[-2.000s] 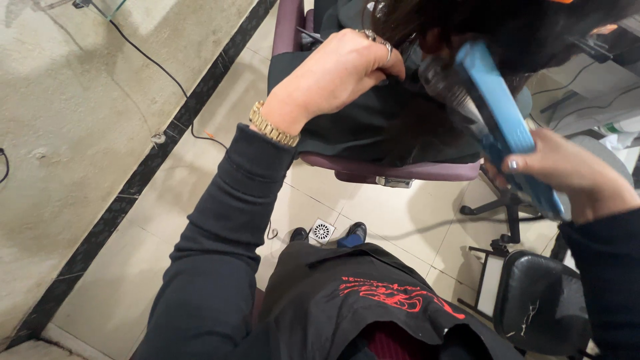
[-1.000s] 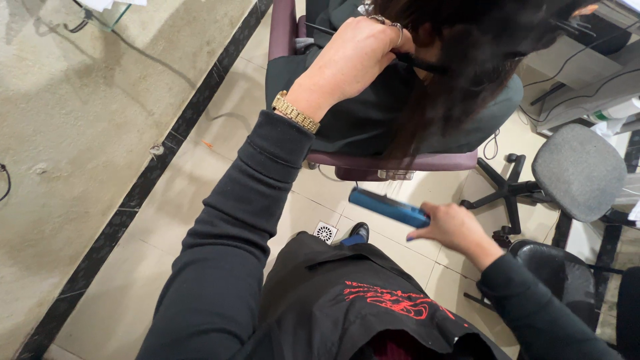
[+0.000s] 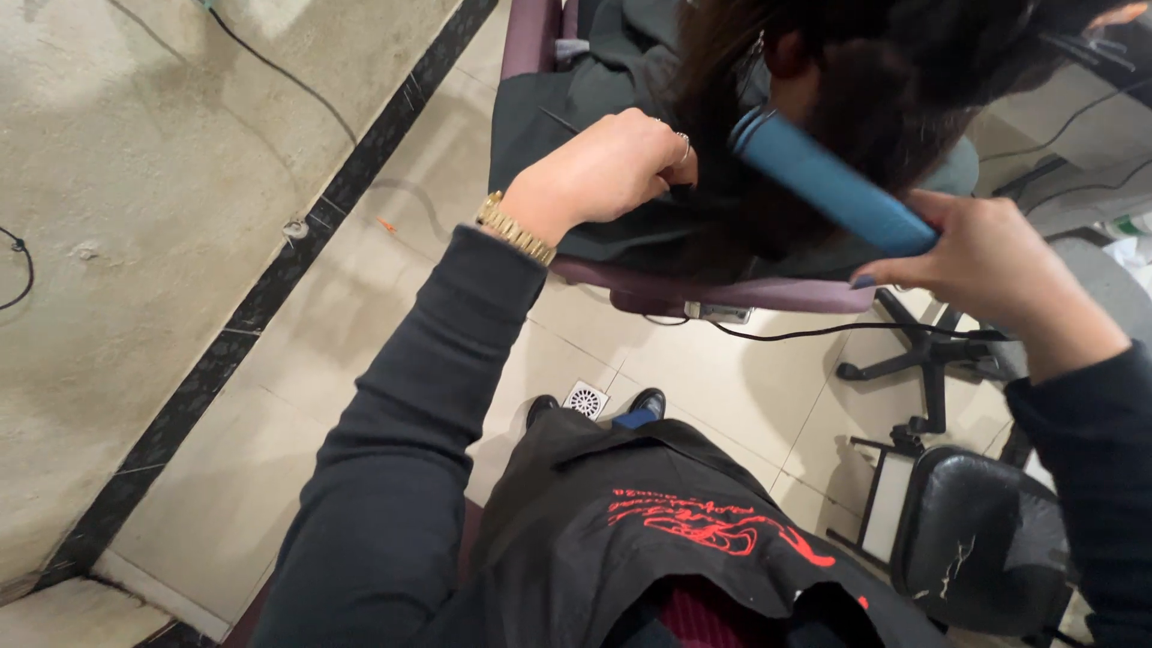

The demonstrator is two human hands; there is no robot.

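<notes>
A person with long dark hair (image 3: 864, 99) sits in a purple salon chair (image 3: 774, 297), covered by a dark cape (image 3: 540, 117). My right hand (image 3: 972, 243) holds a blue hair straightener (image 3: 828, 184), its tip beside the hair near the person's ear. Whether its plates pinch any hair cannot be told. My left hand (image 3: 612, 166), with rings and a gold watch, is closed around a thin dark comb (image 3: 560, 121) over the cape, left of the straightener. The comb's tail sticks out behind the hand; its other end is mostly hidden.
A black cord (image 3: 792, 335) runs behind the chair to the right. On the right stand a wheeled stool base (image 3: 927, 351) and a black padded seat (image 3: 981, 522). A rough wall (image 3: 162, 180) lies left. A floor drain (image 3: 586, 400) is between my shoes.
The straightener was low, away from the hair, one second ago; my right hand has brought it up beside the hair. My left hand has moved away from the head, over the cape.
</notes>
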